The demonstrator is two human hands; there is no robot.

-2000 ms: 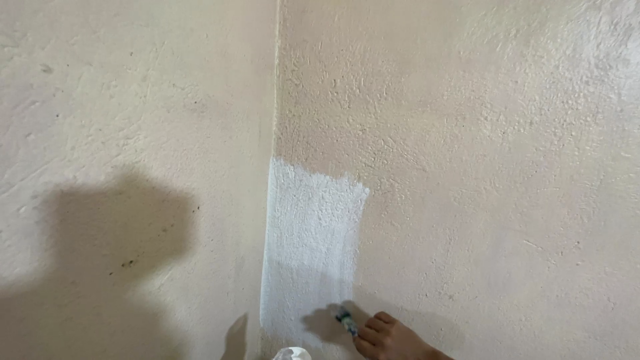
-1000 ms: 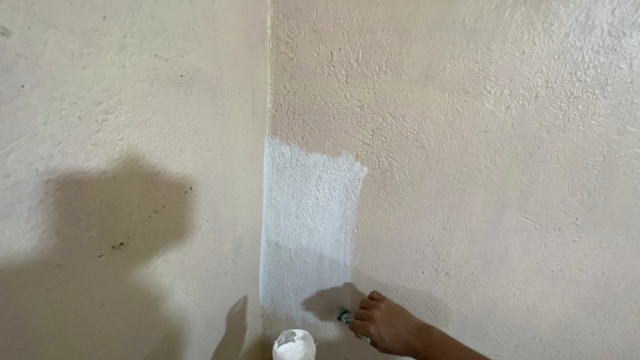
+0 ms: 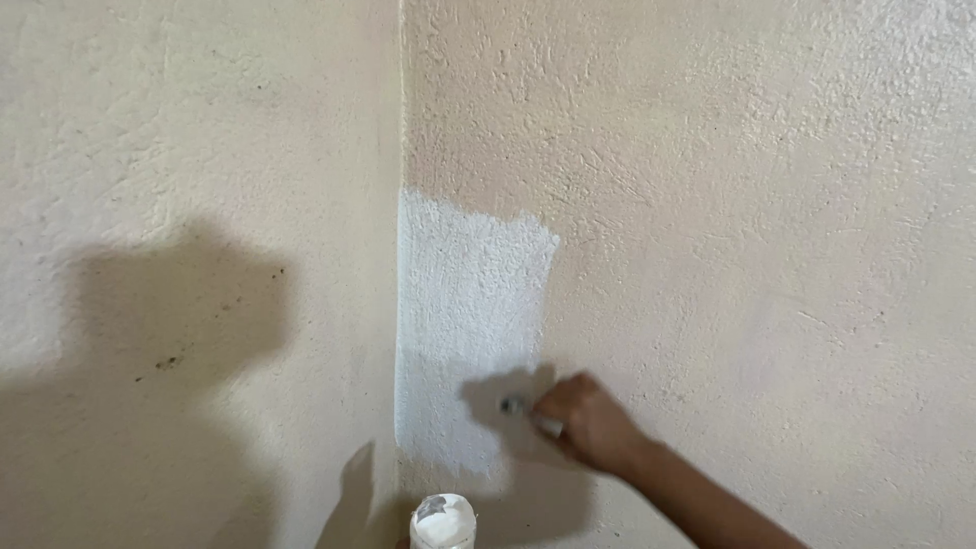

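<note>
My right hand [image 3: 591, 423] is closed around a small paintbrush [image 3: 512, 405], whose dark tip is blurred close to the right edge of a patch of white paint [image 3: 473, 305] on the right wall. The patch runs along the corner and has ragged upper and lower edges. At the bottom of the view stands a small white container [image 3: 444, 526] with white paint in it and a grey smear at its rim. A sliver of skin shows at its lower left, possibly my left hand [image 3: 402, 544]; most of it is out of frame, so its grip cannot be made out.
Two rough beige walls meet at a vertical corner [image 3: 401, 114]. The left wall [image 3: 305, 191] carries small dark specks and a large shadow. Shadows of the hand and brush fall across the paint and the right wall [image 3: 724, 267].
My right hand has risen with the brush from the lower part of the white patch to beside its right edge. The white container, barely visible two seconds ago, shows more fully; the view has tilted slightly down.
</note>
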